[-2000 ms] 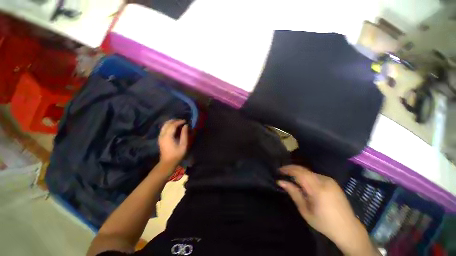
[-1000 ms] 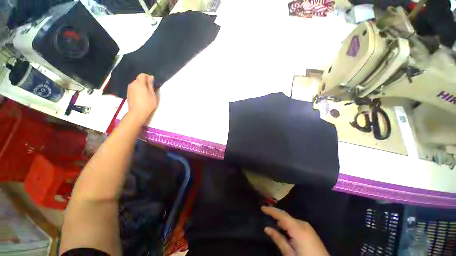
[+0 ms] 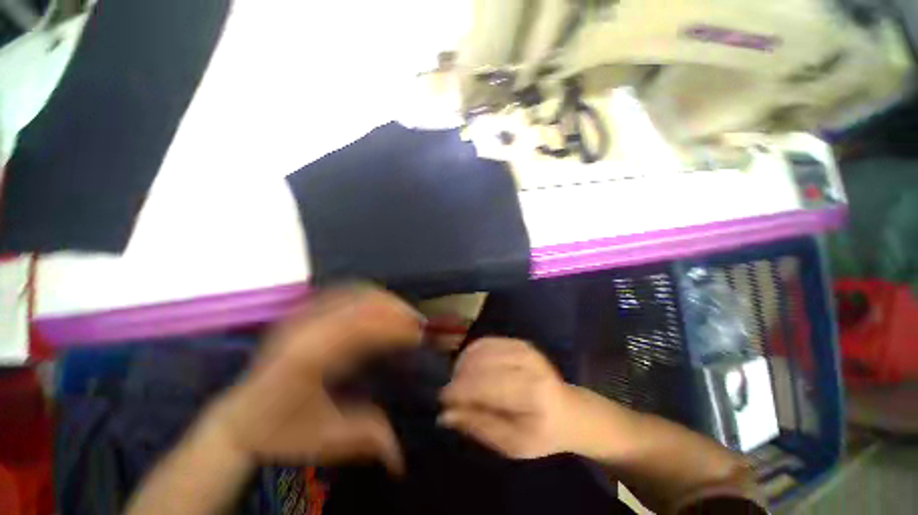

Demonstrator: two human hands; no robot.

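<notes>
A dark cloth panel (image 3: 413,206) lies on the white table (image 3: 242,151) below the needle area of the cream sewing machine (image 3: 725,86), its lower edge reaching over the purple front edge. My left hand (image 3: 322,382) is blurred above my lap, with fingers and thumb apart and nothing visible in it. My right hand (image 3: 508,397) is beside it at the right, fingers curled together over dark cloth in my lap. Whether it grips that cloth cannot be told against the black clothing. A second dark panel (image 3: 111,121) lies on the table at the left.
Black scissors (image 3: 579,131) lie on the machine bed. A blue slotted basket (image 3: 825,372) stands below the table at right, with clear plastic and a white card (image 3: 743,402). Dark cloth (image 3: 151,422) fills a blue bin at lower left. A switch box (image 3: 808,181) sits at the table's right end.
The view has swung to the right. My left hand has left the panel on the left of the table and come back over my lap, near my right hand.
</notes>
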